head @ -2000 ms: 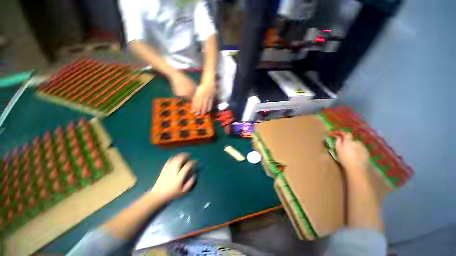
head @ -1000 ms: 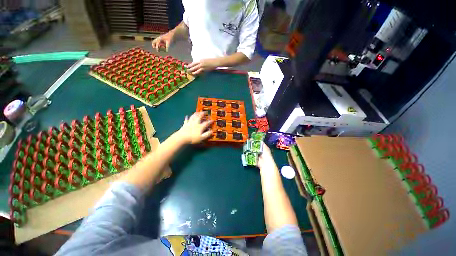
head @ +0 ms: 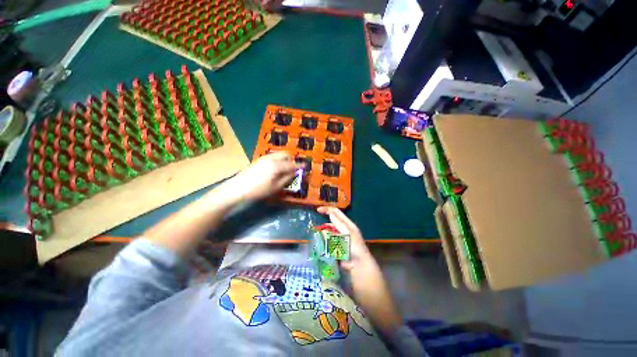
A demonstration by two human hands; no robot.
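Note:
The orange fixture (head: 318, 132) with square black cavities lies on the green bench in front of me. My left hand (head: 274, 174) is over its near left part, gripping a green workpiece with a pale square face (head: 295, 182) at a near-row cavity. Whether the piece is seated is hidden by my fingers. My right hand (head: 349, 245) is at the bench's front edge, near my body, and holds several green-and-red workpieces (head: 337, 246). The other cavities that show look black and unfilled.
Workpieces in rows stand on cardboard (head: 140, 199) at left and on another sheet (head: 216, 64) behind. A cardboard stack (head: 513, 202) with workpieces is at right. A smartphone (head: 410, 122), red tool (head: 378, 100), pale stick (head: 384, 155) and white disc (head: 414, 167) lie near the machine (head: 482, 90).
My right hand has brought its workpieces toward my body. My left hand, earlier at the fixture's left side, now holds a piece over the near row. The view has tilted down.

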